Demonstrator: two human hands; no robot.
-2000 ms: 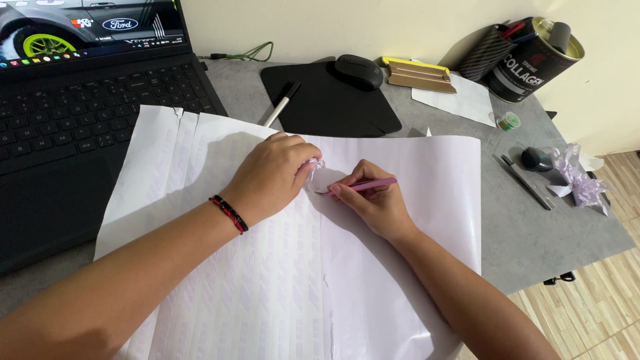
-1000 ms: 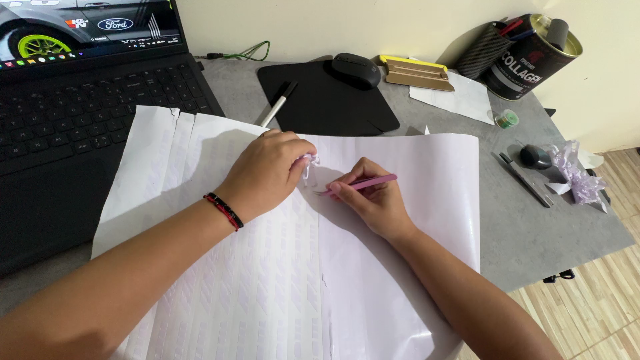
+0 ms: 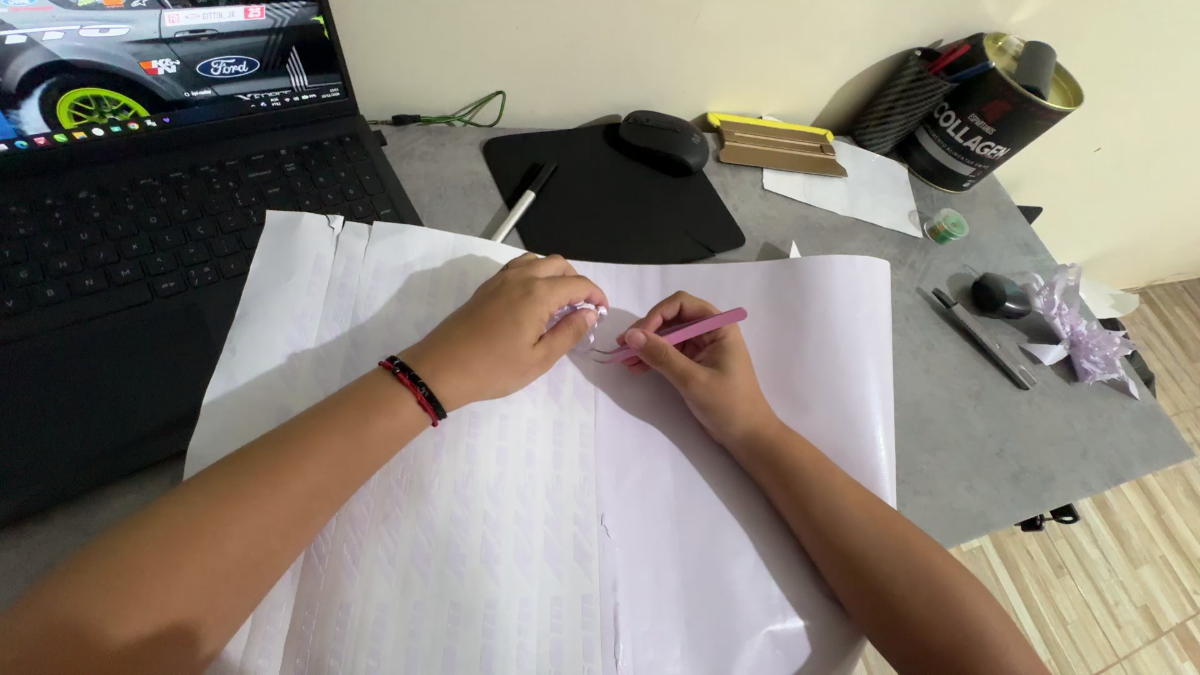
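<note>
A large whitish-lilac adhesive vinyl sheet [image 3: 469, 525] covers the middle of the desk, with rows of faint cut shapes on its left part. My left hand [image 3: 516, 328] rests over it and pinches a small crumpled bit of lilac film [image 3: 586, 314] between thumb and fingers. In my right hand [image 3: 698, 366] is a pair of pink tweezers [image 3: 703, 325] with fine curved tips. These tips point left, close to the sheet and just below the film in my left hand. Whether they touch the sheet or hold anything, I cannot tell.
A laptop [image 3: 187, 234] stands at left. Beyond the sheet lie a pen [image 3: 525, 202], a mouse pad [image 3: 609, 206], a mouse [image 3: 664, 142] and a yellow-edged squeegee [image 3: 778, 145]. At right are a black can [image 3: 975, 122], a craft knife [image 3: 982, 337] and crumpled lilac film [image 3: 1083, 328].
</note>
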